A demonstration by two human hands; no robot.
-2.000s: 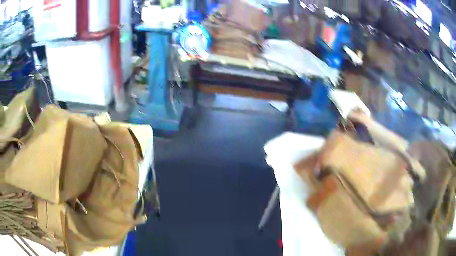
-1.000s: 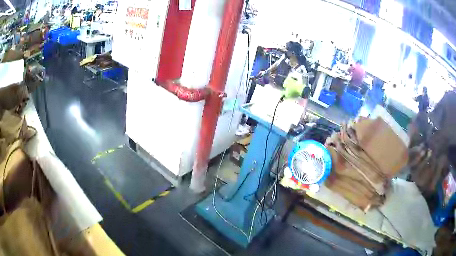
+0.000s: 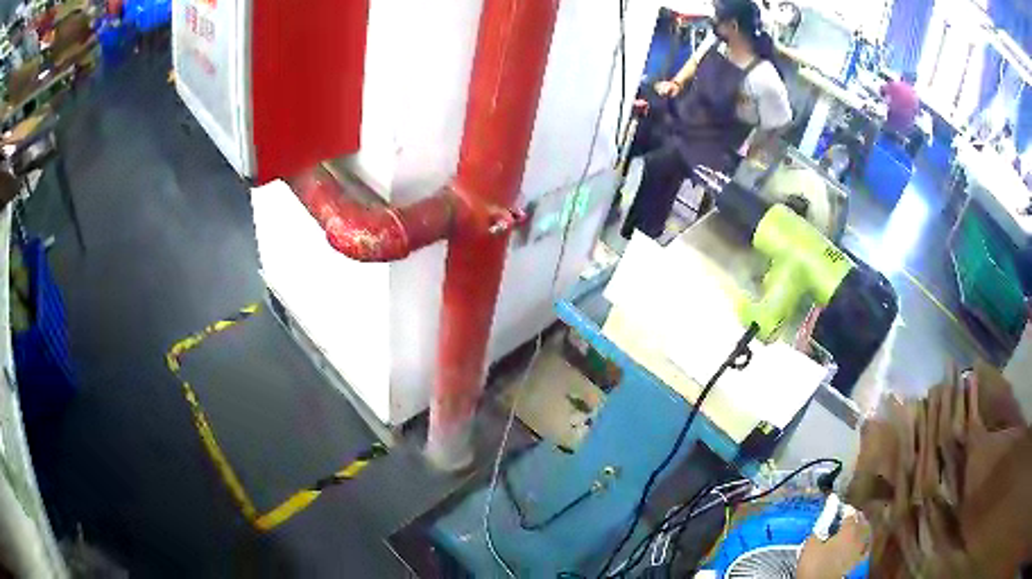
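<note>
Neither of my hands can be made out. A small tan shape at the bottom edge beside the fan is too unclear to name. Nearest in front stands a blue machine stand (image 3: 645,452) with pale sheets (image 3: 707,339) on top. A yellow-green tool shaped like a heat gun (image 3: 798,266) stands above the sheets, with a black cord hanging down. A blue fan (image 3: 770,554) is cut off by the bottom edge. A stack of brown bag pieces (image 3: 945,475) is at the lower right.
A red pipe (image 3: 487,226) runs down a white pillar (image 3: 419,305), beside a red cabinet (image 3: 306,91). Yellow-black tape (image 3: 209,435) marks the dark floor. Loose cables lie by the stand. A seated person (image 3: 719,113) in a dark apron is behind it.
The view has swung left from the bag-covered tables and moved closer to the pillar and blue stand. The fan and brown stack now sit lower, at the lower right.
</note>
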